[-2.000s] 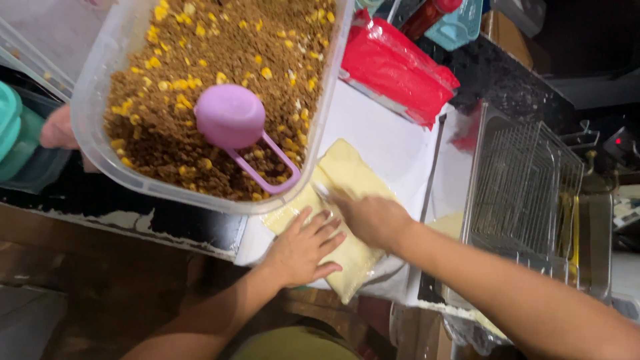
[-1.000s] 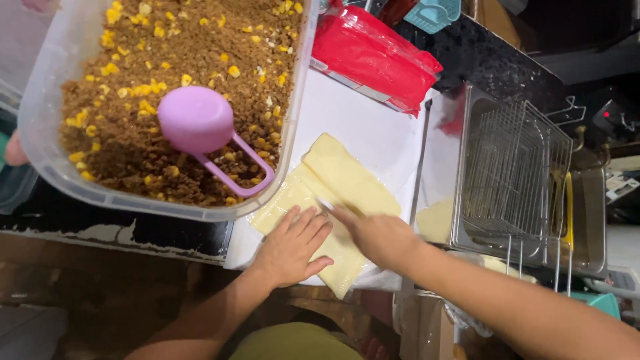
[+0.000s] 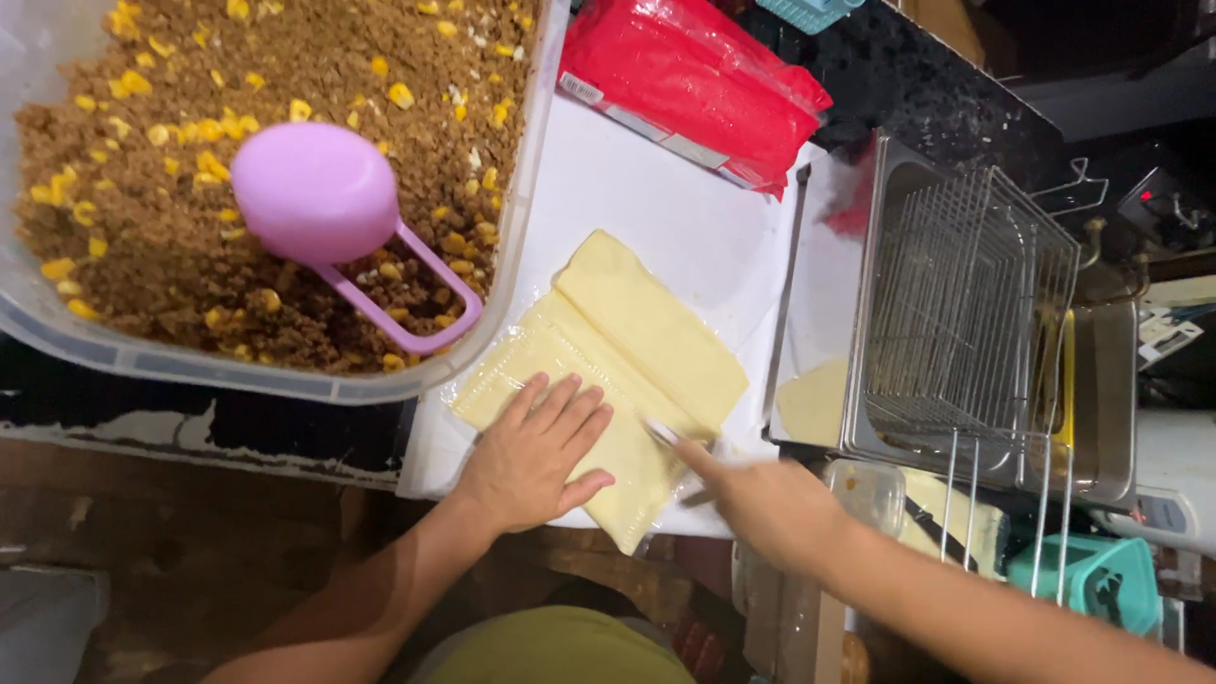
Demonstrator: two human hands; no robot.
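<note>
Pale yellow dough sheets (image 3: 655,328) lie on clear plastic over a white surface, one part folded or layered at the upper right, with a row of small marks along the seam. My left hand (image 3: 537,451) rests flat on the lower left of the dough, fingers spread, holding nothing. My right hand (image 3: 769,508), somewhat blurred, grips a small pale tool (image 3: 661,432) whose kind I cannot tell; its tip is at the dough right of my left hand. A clear plastic tub (image 3: 313,385) of brown crumbly filling with corn kernels (image 3: 133,83) stands at upper left, a purple plastic scoop (image 3: 318,195) lying in it.
A red plastic package (image 3: 698,85) lies beyond the dough. At the right stands a metal fryer (image 3: 860,380) with a wire basket (image 3: 969,294). A teal plastic basket (image 3: 1092,579) is at lower right, another light blue one (image 3: 812,11) at the top.
My right hand with the small tool has moved along the dough toward its near edge. My left hand stays flat on the dough. The tub's far-left edge has left the view.
</note>
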